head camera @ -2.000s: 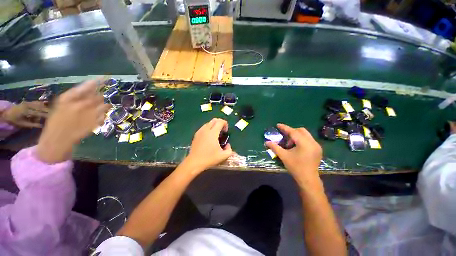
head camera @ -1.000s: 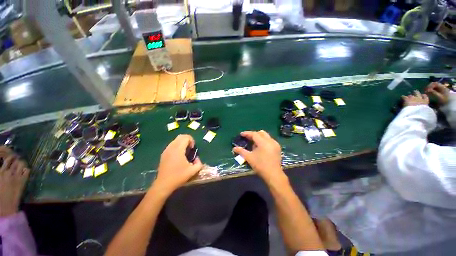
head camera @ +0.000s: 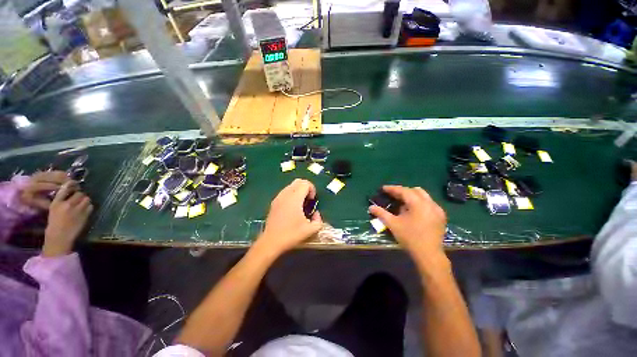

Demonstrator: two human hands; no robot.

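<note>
My left hand (head camera: 293, 213) is closed around a small black watch unit (head camera: 310, 206) above the near part of the green belt. My right hand (head camera: 414, 217) holds another black watch unit (head camera: 384, 203) between thumb and fingers, with a white battery (head camera: 378, 225) hanging from it near the belt edge. Three more units with pale, yellow-edged batteries lie just beyond my hands, one of them a dark unit (head camera: 341, 168). The fingers hide part of both held units.
A pile of units (head camera: 188, 174) lies left, another (head camera: 494, 178) right. A power supply (head camera: 272, 56) stands on a wooden board (head camera: 297, 111) with a white cable. A person in pink works at far left; a person in white sits right. A metal post (head camera: 167, 66) rises behind.
The head view has swung about. Both hands keep their grip on the units. The right unit's face, shiny two seconds ago, now looks dark. The pink-sleeved hand has drawn back from the left pile.
</note>
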